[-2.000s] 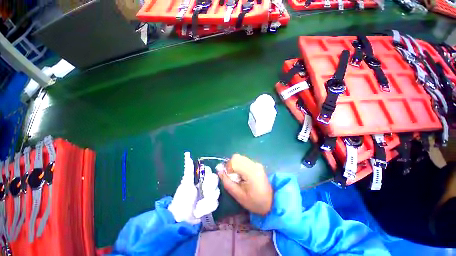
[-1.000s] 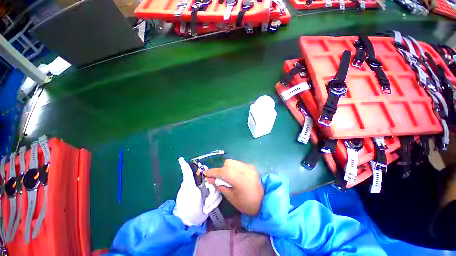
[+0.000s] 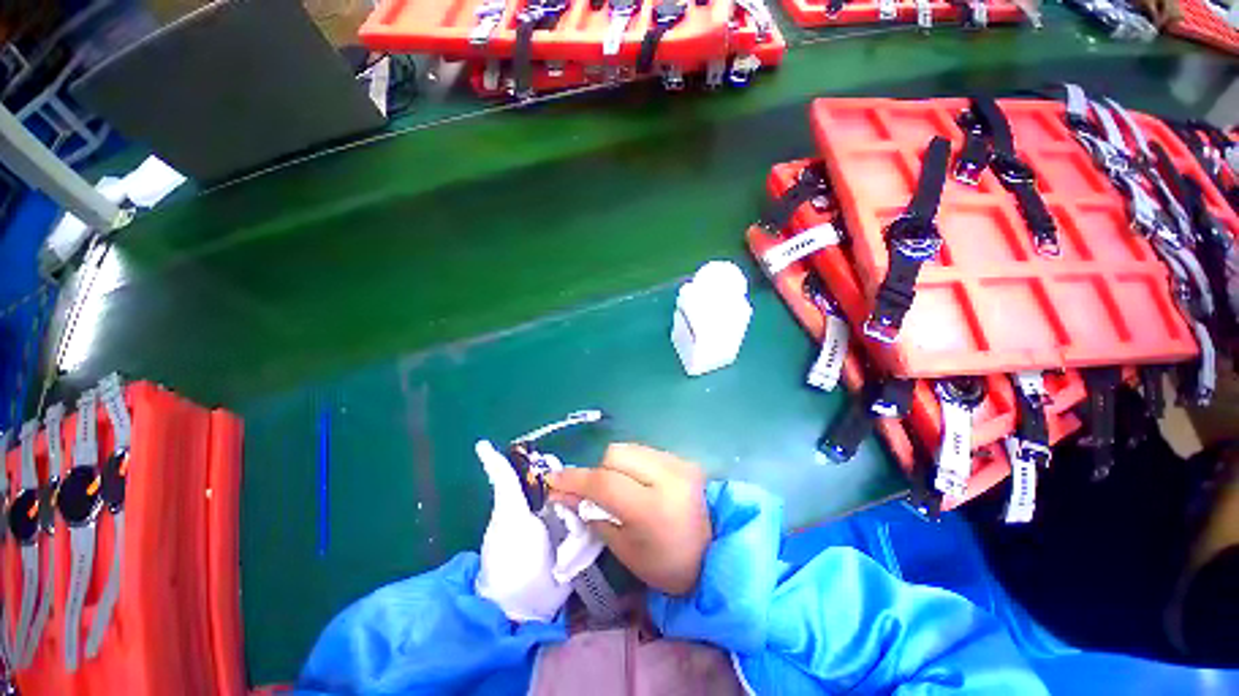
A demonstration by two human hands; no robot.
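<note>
A wristwatch with a grey strap is held over the bench's near edge. One strap end sticks out to the upper right, the other hangs below my hands. My left hand, in a white glove, grips the watch case from the left and below. My right hand, bare, is on the right, its fingertips touching the case. A small white cloth shows under the right fingers. The case is partly hidden by the fingers.
A white bottle stands beyond my right hand. Stacked red trays with watches are at the right. More red trays stand at the left and far side. A blue line lies on the green bench. A person in black is at the right.
Since the first frame, my right hand has moved left onto the watch case, and the free strap end has swung to point up and right. From the second frame, the hands moved only slightly.
</note>
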